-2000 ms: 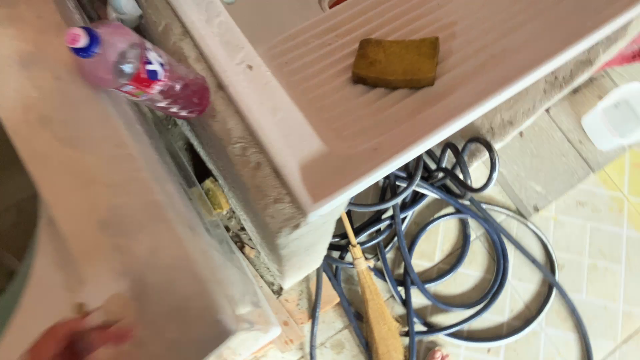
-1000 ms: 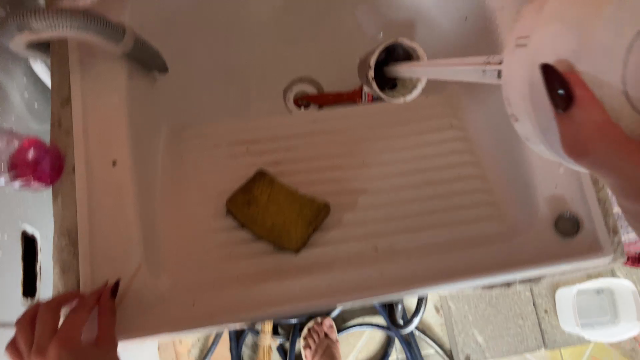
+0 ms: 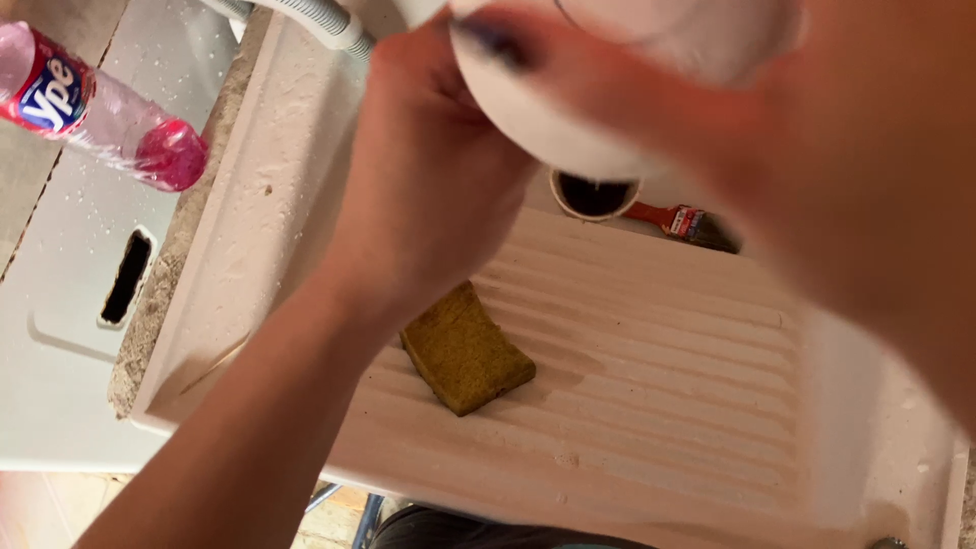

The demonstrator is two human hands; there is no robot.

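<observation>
At the top of the head view both hands are on a whitish, rounded container, blurred and close to the camera. My left hand reaches up to its left side, the fingers mostly hidden behind it. My right hand lies across its near side, with a dark thumbnail showing. Below the container stands a small round cup with dark contents. A red-handled paintbrush lies right of the cup. A worn yellow-brown sponge rests on the ribbed slope of the washing sink, partly behind my left forearm.
A clear Ypê bottle with pink liquid lies at the upper left on a white, wet surface with a slot. A grey corrugated hose hangs over the sink's left wall. Part of a blue hose shows below the front edge.
My left hand has moved from the sink's front left edge up to the container. The container, held by my right hand at the right one second ago, is now nearer the middle.
</observation>
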